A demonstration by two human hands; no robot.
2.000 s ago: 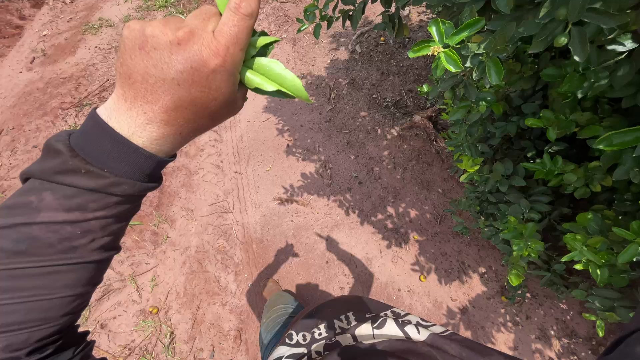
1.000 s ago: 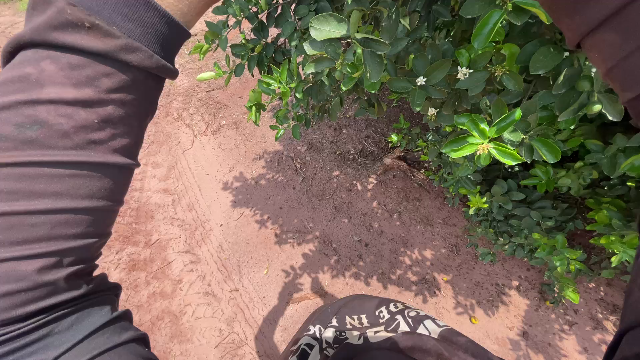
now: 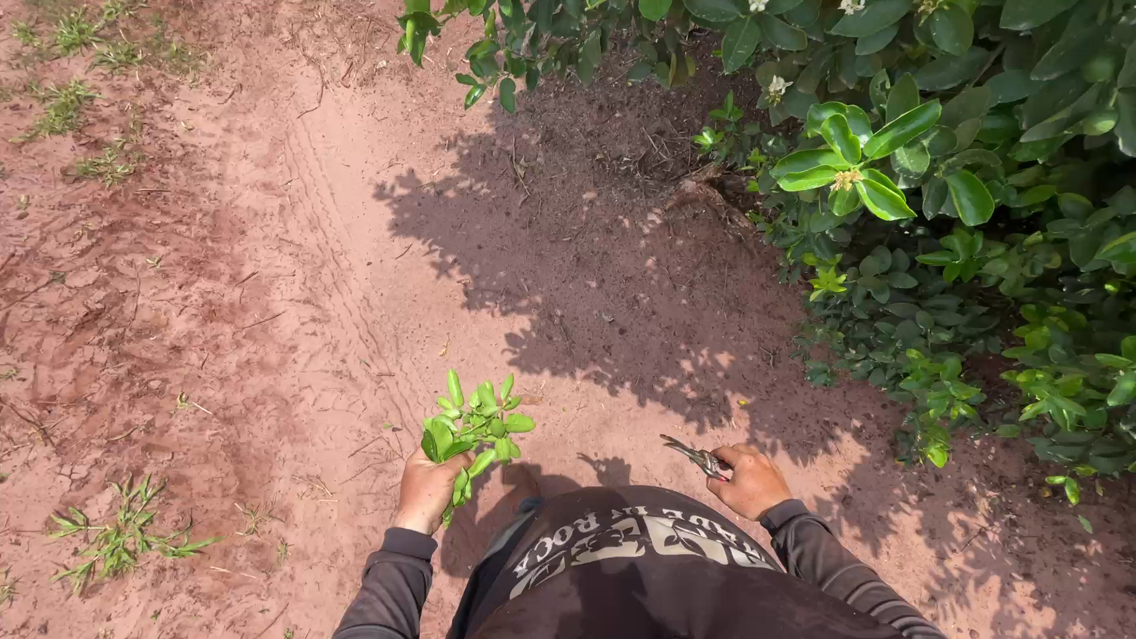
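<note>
My left hand point(image 3: 427, 491), low and left of centre, is closed around a bunch of cut leafy green shoots point(image 3: 480, 424); the leaves fan out above and to the right of the fingers. To the right of my torso, my right hand point(image 3: 751, 480) grips a pair of pruning shears point(image 3: 699, 457), whose metal blades point up and to the left, touching nothing. Both forearms are in dark sleeves. At the upper right stands a leafy bush point(image 3: 941, 293) with small white blossoms point(image 3: 777, 89) and a bright green shoot tip point(image 3: 848, 169).
Reddish bare soil point(image 3: 346, 293) runs along the bush, with its shadow point(image 3: 586, 257) across the ground. A woody trunk base point(image 3: 706, 191) shows under the foliage. Grass tufts point(image 3: 120, 537) grow at the left, and a bare foot point(image 3: 520, 484) shows below.
My left hand, high in the frame two seconds ago with leaves in it, is now low beside my torso. My right hand and the shears have come into view. The view has shifted too.
</note>
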